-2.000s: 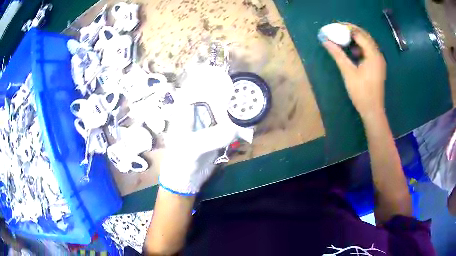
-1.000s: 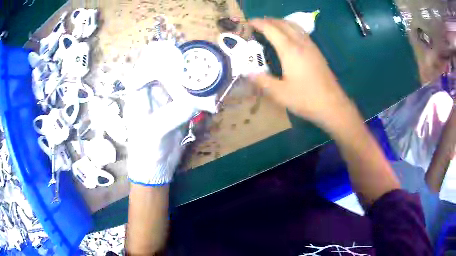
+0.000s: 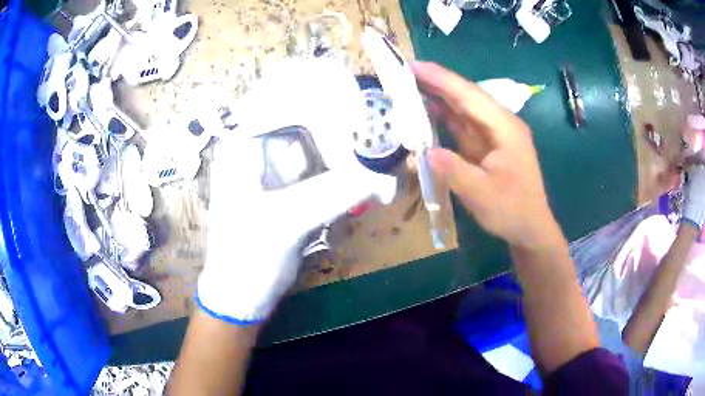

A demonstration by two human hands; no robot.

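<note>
My left hand (image 3: 259, 240), in a white glove with a blue cuff edge, holds a white motorcycle body (image 3: 309, 93) over the tan board. The wheel (image 3: 376, 124), with black tyre and pale holed hub, is at the body's right side, partly hidden. My bare right hand (image 3: 495, 162) holds a white front-end piece (image 3: 403, 93) against the wheel side, its silver stem pointing down. Whether the piece is joined to the body cannot be told. Glove and body are overexposed and merge.
Similar white pieces (image 3: 166, 166) are heaped at the left beside a blue crate (image 3: 35, 201). A white bottle (image 3: 506, 93) and a dark pen-sized tool (image 3: 573, 97) lie on the green surface. Assembled units (image 3: 533, 19) are at the far edge. Another person's gloved hand (image 3: 693, 193) is at right.
My right hand first set down the white bottle, then took up a front-end piece and brought it to the wheel end of the body. The view has shifted. The left hand keeps its hold.
</note>
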